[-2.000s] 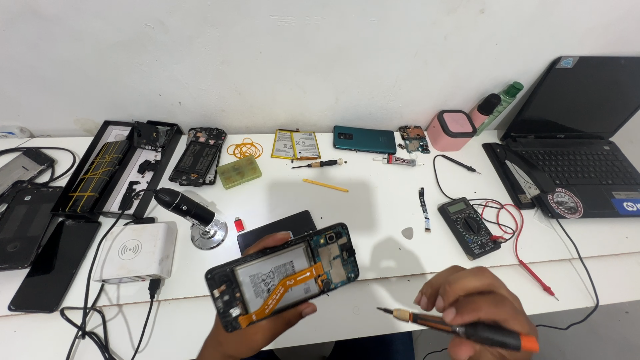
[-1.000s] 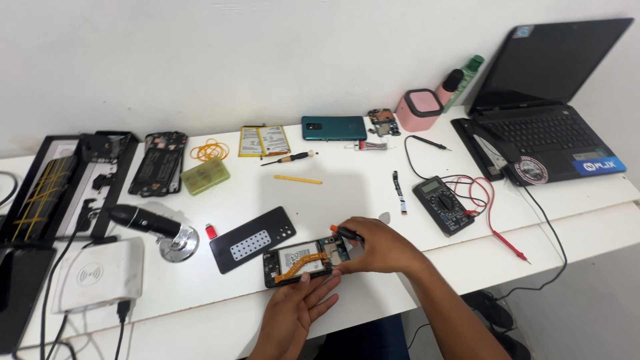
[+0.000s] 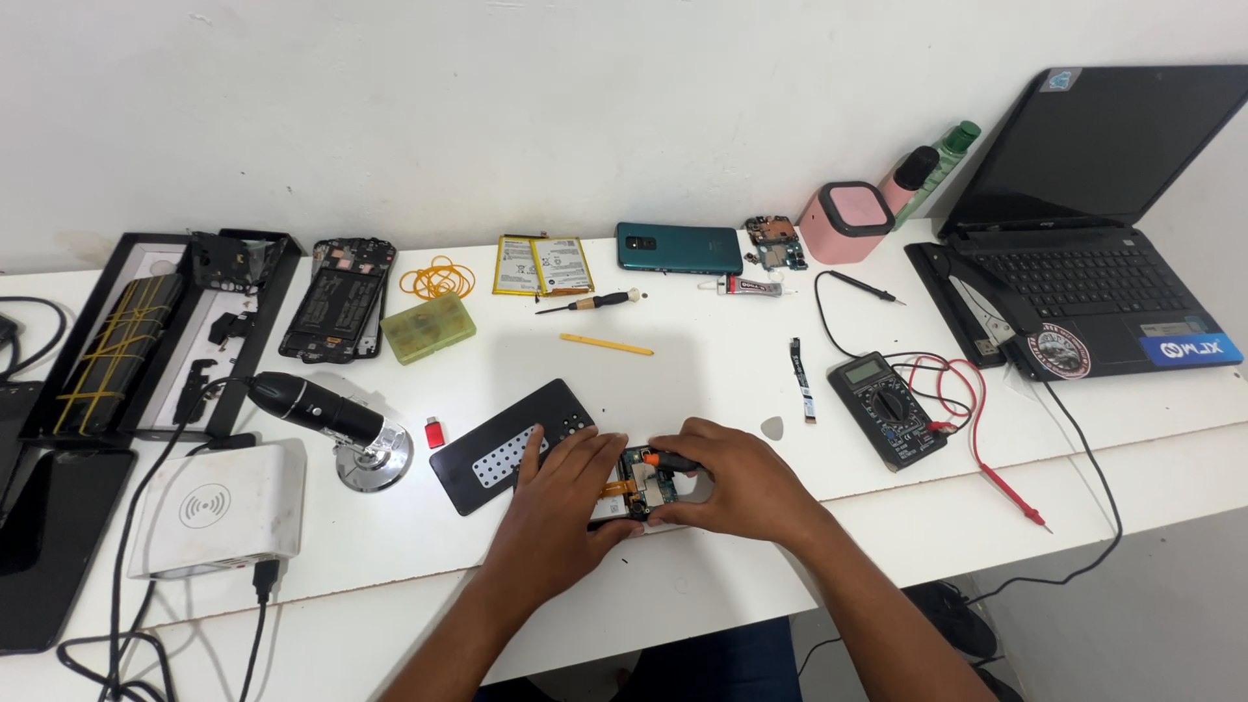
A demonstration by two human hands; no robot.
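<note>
An opened smartphone (image 3: pixel 639 486) lies on the white table with its circuit board and orange flex cable showing. My left hand (image 3: pixel 565 492) holds it down from the left, covering much of it. In my right hand (image 3: pixel 736 480) is a screwdriver with an orange and black handle (image 3: pixel 673 462), its tip hidden behind the fingers, over the board side of the phone. A black phone back cover (image 3: pixel 487 439) with a dotted pale patch lies left of the phone, partly under my left hand.
A digital microscope (image 3: pixel 327 419), a white wireless charger (image 3: pixel 219 512) and a red USB adapter (image 3: pixel 434 432) stand or lie left. Behind are a yellow stick (image 3: pixel 606 344), a screwdriver (image 3: pixel 590 302) and batteries (image 3: pixel 542 264). A multimeter (image 3: pixel 885 408), flex cable (image 3: pixel 803 380), guitar-pick-shaped tool (image 3: pixel 772 427) and laptop (image 3: pixel 1082 283) are right.
The opened phone, held up in my left hand two seconds ago, now lies on the table. My right hand has brought the screwdriver over to it. The left hand now covers its left part.
</note>
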